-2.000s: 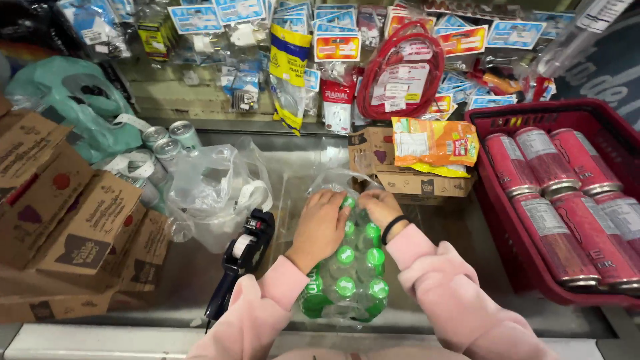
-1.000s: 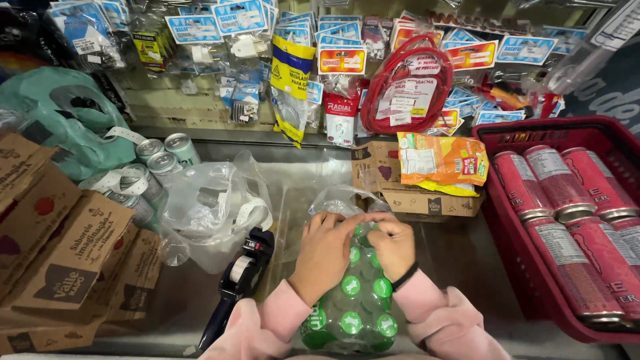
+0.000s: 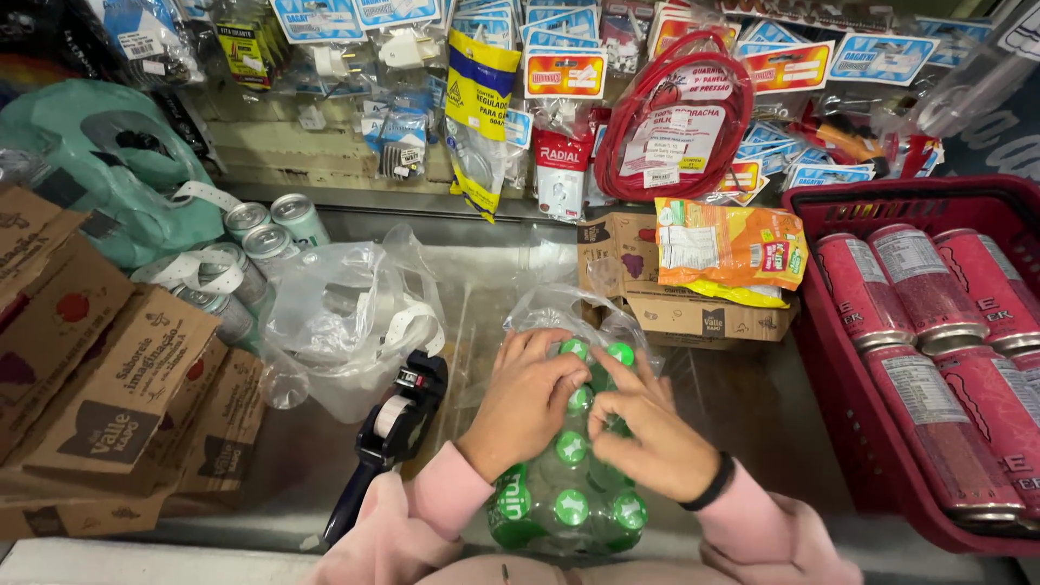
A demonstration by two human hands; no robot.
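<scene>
A pack of clear plastic bottles with green caps point(image 3: 571, 508), wrapped in clear film, stands on the metal counter in front of me. My left hand point(image 3: 528, 398) lies over the left side of its far end, fingers bent near the caps. My right hand point(image 3: 650, 431) is over the right side, its index finger extended towards a far cap and the other fingers partly curled. Loose clear film point(image 3: 561, 305) bunches up beyond my fingers. Whether either hand pinches the film cannot be told. A black price labeling gun point(image 3: 402, 414) lies left of the pack.
Juice cartons in cardboard packs point(image 3: 122, 382) are stacked at left, near cans point(image 3: 296, 215) and a green plastic bag point(image 3: 122, 162). A clear plastic bag point(image 3: 341, 317) sits beside the labeler. An orange packet point(image 3: 723, 244) rests on a cardboard box point(image 3: 711, 321). A red basket point(image 3: 829, 422) holds pink cans. Packaged goods hang behind.
My hands were close together at the far end of the pack one second ago; now they are farther apart, and my right index finger is extended.
</scene>
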